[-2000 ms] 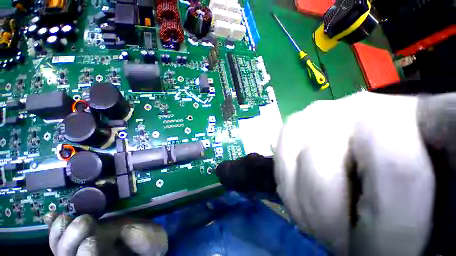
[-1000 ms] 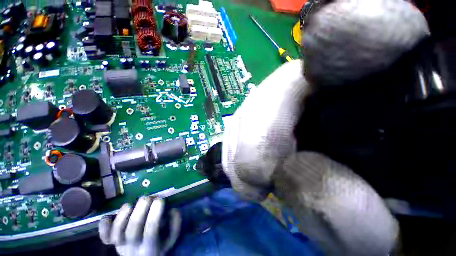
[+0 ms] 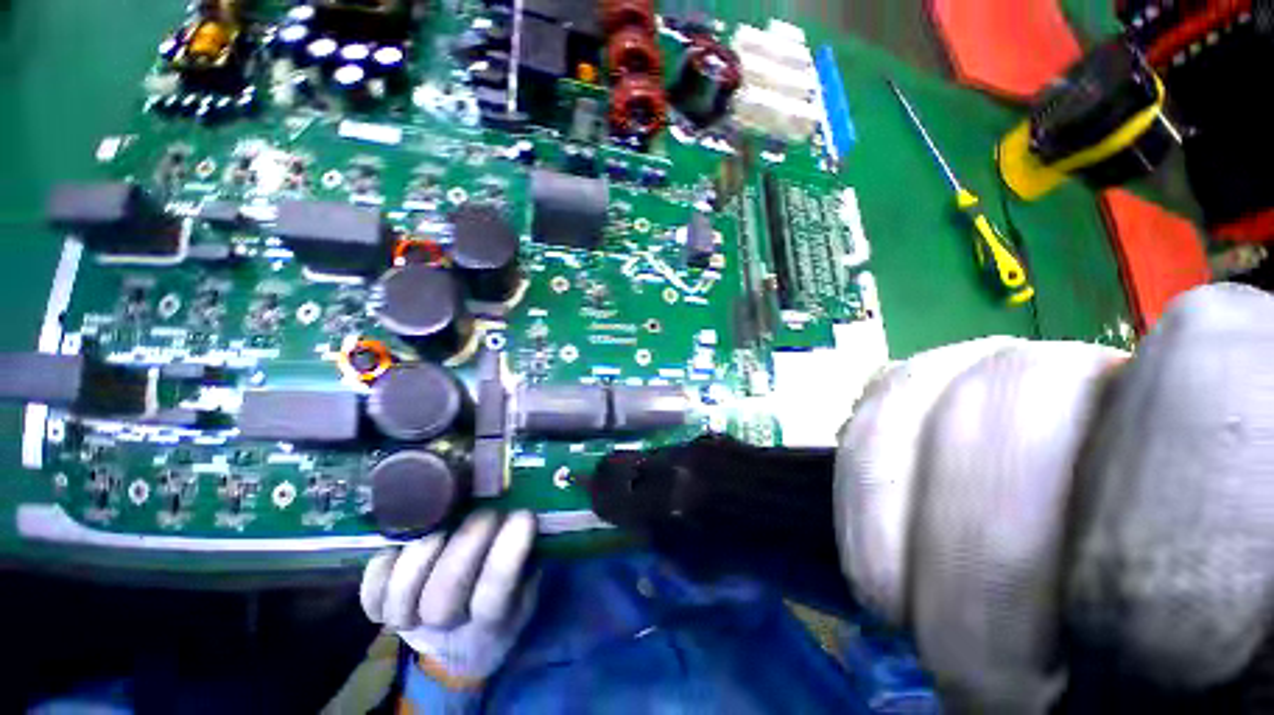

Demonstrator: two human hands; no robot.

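Note:
The large green circuit board (image 3: 559, 335) lies in front of me, crowded with black cylindrical capacitors (image 3: 415, 402), grey blocks and red wound rings. My right hand (image 3: 1020, 503), in a white glove, is closed around the black electric screwdriver (image 3: 741, 496). Its nose points left, over the board's near edge, just right of a hole beside the grey cylinders. Whether the tip touches the board is hidden. My left hand (image 3: 454, 584), in a white glove, rests with curled fingertips at the board's near edge, below the lowest capacitor. Whether it grips the edge cannot be told.
On the green mat (image 3: 922, 266) to the right lie a yellow-black hand screwdriver (image 3: 995, 252) and a black-yellow round object (image 3: 1090, 126). Red-orange pads (image 3: 1003, 45) lie around that object. Blue clothing (image 3: 657, 629) shows below the board's near edge.
The view has shifted left, so the board sits further right and more of its left side shows. My right hand has lowered from its raised, tilted pose, with the screwdriver now lying more level.

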